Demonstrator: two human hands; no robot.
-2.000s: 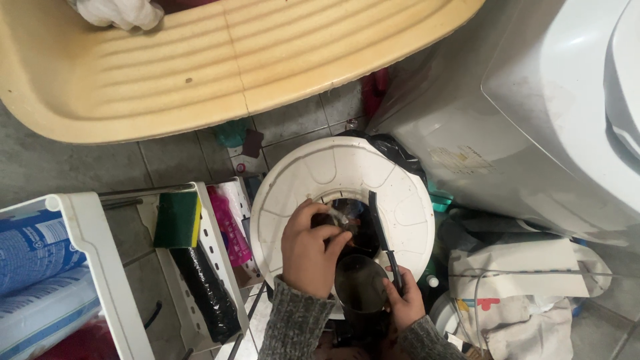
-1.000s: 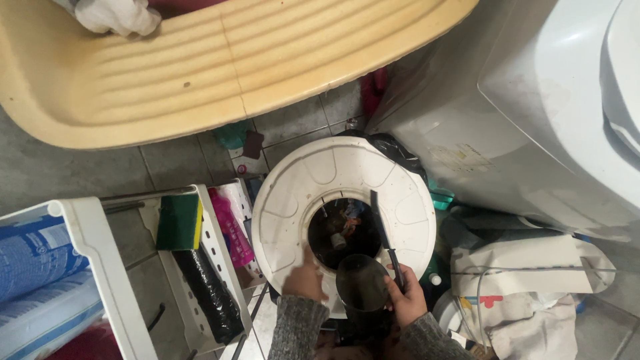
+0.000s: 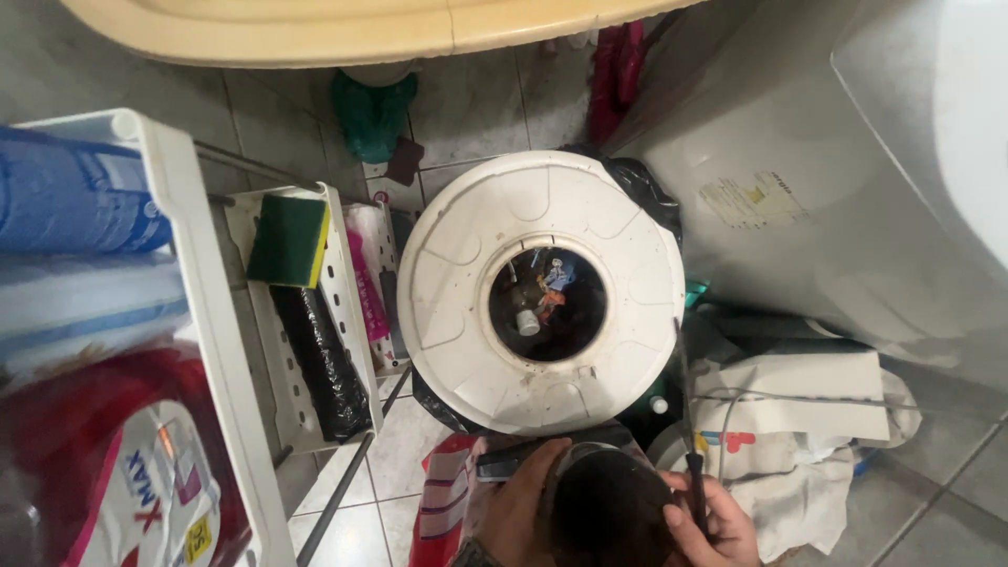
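Note:
At the bottom of the head view, my left hand (image 3: 516,508) grips the left side of a dark round container (image 3: 610,504). My right hand (image 3: 713,524) is at its right side, its fingers around the black handle of a knife (image 3: 687,402) whose thin blade points up, away from me. Just beyond both hands stands a white round bin lid (image 3: 449,315) with a hole in its middle. Through the hole, a small whitish cup-like piece (image 3: 527,322) and other scraps show in the dark inside.
Left are white shelf baskets (image 3: 213,346), a green and yellow sponge (image 3: 289,240) and a black plastic roll (image 3: 323,366). A grey-white appliance (image 3: 787,205) stands right, above a pale cloth bag (image 3: 787,472). A yellowish basin (image 3: 331,35) spans the top.
My left hand has left the bin's opening and now holds the dark container. The container and knife have moved back from the lid towards me. The view has shifted.

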